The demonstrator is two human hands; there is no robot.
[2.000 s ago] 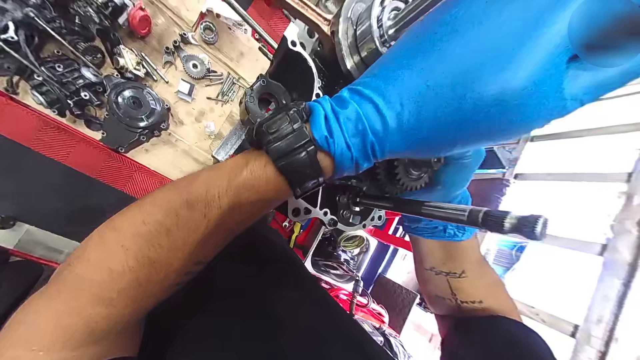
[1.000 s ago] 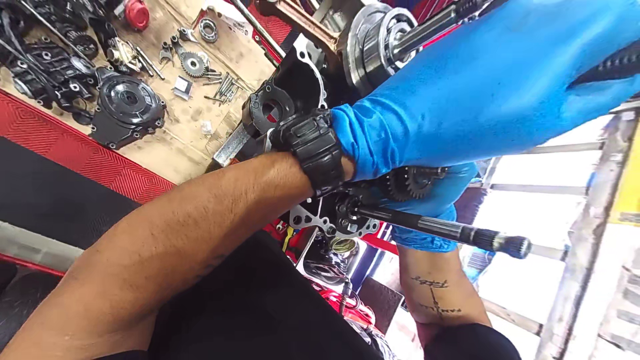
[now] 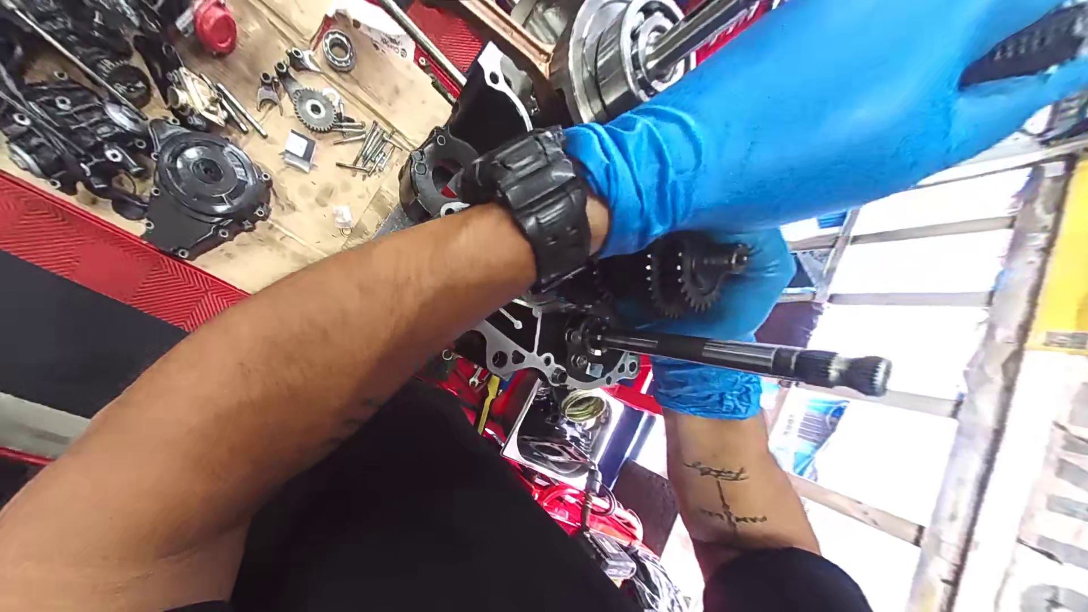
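Observation:
My left hand [image 3: 943, 93], in a blue glove, reaches across to the upper right and is closed around a dark ridged part [image 3: 1024, 51], perhaps a gear. A black watch is on that wrist. Lower down, my right hand [image 3: 756, 285], also blue-gloved, cups a gear cluster [image 3: 688, 274] from behind; most of its fingers are hidden. Just below the gears, a long splined shaft [image 3: 739, 355] sticks out of the engine crankcase half [image 3: 510, 348]. Above the crankcase sits a crankshaft with a ball bearing [image 3: 633, 42]. My left forearm hides part of the casing.
Cardboard [image 3: 297, 204] at the upper left bears a round black engine cover [image 3: 208, 174], a loose gear [image 3: 315, 110], a bearing [image 3: 338, 51], shift forks and several bolts [image 3: 374, 146]. Red parts and cables lie below the crankcase. A metal frame stands at the right.
The dark ridged part in my left hand shows now and one second ago; two seconds ago only a blurred dark patch showed there. My right hand has stayed at the gear cluster.

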